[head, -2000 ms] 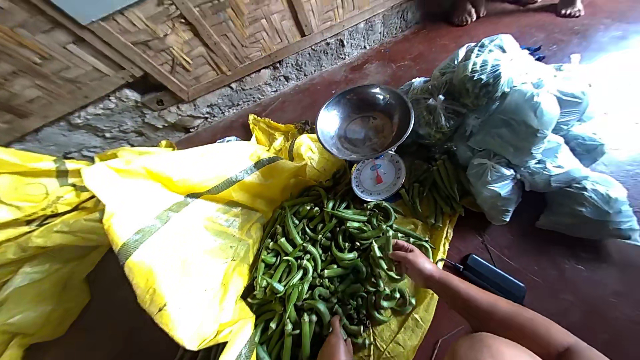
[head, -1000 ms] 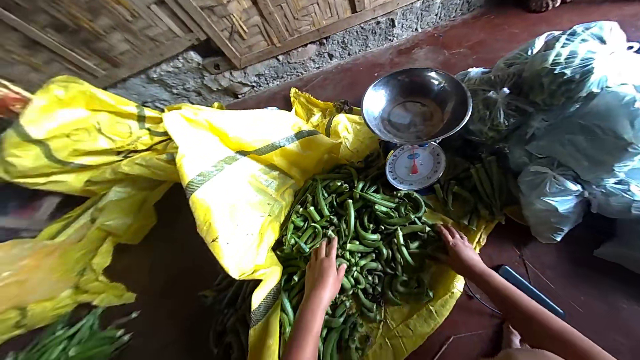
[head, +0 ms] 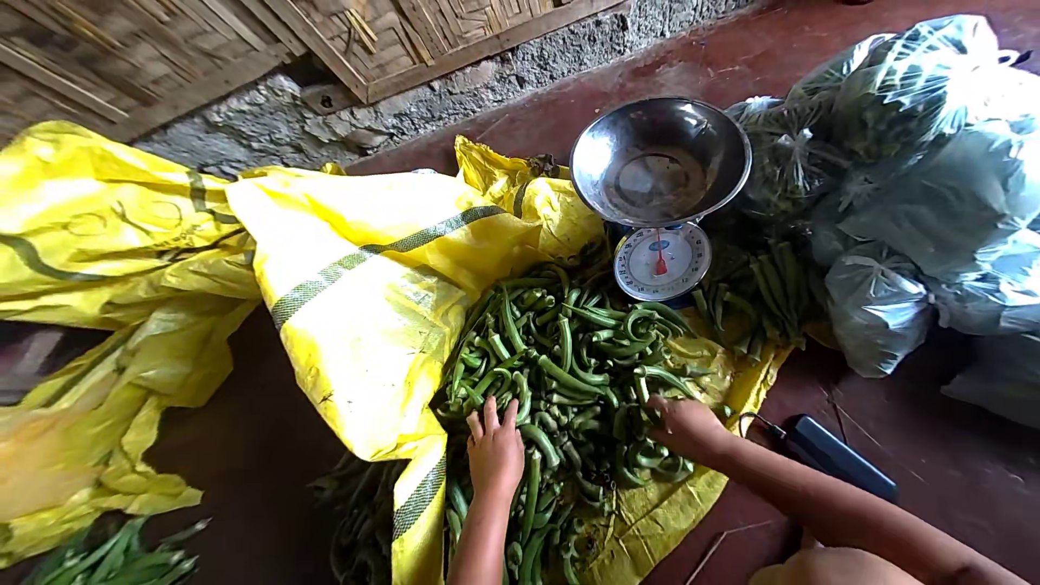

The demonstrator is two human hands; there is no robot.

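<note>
A heap of curved green okra pods (head: pixel 569 390) lies on a yellow woven sack (head: pixel 357 309) spread over the floor. My left hand (head: pixel 496 447) rests palm down on the heap's near left part, fingers spread, with nothing seen in it. At the heap's right side, my right hand (head: pixel 686 426) touches the pods with bent fingers; whether it grips one cannot be told. Beyond the heap stands a dial scale (head: pixel 662 262) with a shiny metal bowl (head: pixel 660 162) on top, the bowl holding no pods.
Tied plastic bags of green produce (head: pixel 934 195) are piled at the right. More pods (head: pixel 764 292) lie beside the scale. A dark power bank (head: pixel 841 457) with a cable is on the red floor. Long green pods (head: pixel 122 556) lie lower left. A woven wall (head: pixel 390 41) stands behind.
My left hand, low at the heap's near edge two seconds ago, has moved onto the pods. My right hand has shifted from the heap's right edge inward over the last second.
</note>
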